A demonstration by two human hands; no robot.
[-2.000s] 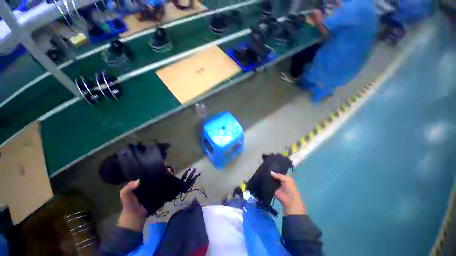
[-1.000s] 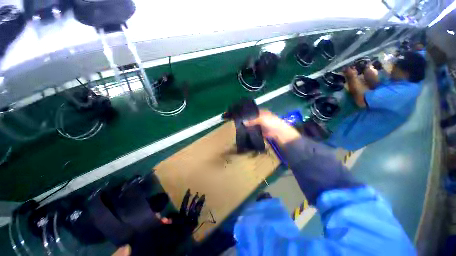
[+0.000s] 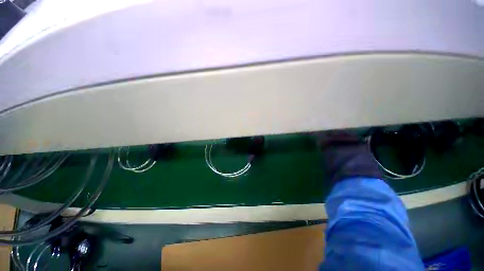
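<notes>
My right arm, in a blue sleeve with a dark cuff, reaches forward over the green bench surface (image 3: 286, 185). Its hand is hidden beneath or behind the broad pale panel (image 3: 239, 106), so what it holds cannot be seen. My left hand is out of the picture. Black headsets with clear-silver headband arcs lie on the green surface: one at centre (image 3: 256, 145), one further left (image 3: 159, 150) and one right of my arm (image 3: 403, 148). Their far parts are cut off by the panel.
The pale panel spans the whole view above the bench. A pale rail (image 3: 239, 214) runs along the green surface. A tan cardboard sheet (image 3: 239, 251) lies at bottom centre, a blue tray (image 3: 451, 260) at bottom right. More headsets (image 3: 79, 246) stand at lower left.
The view has moved in close to the panel. My right hand, earlier holding a black bundle over the cardboard, has gone forward out of sight. My left hand has left the picture.
</notes>
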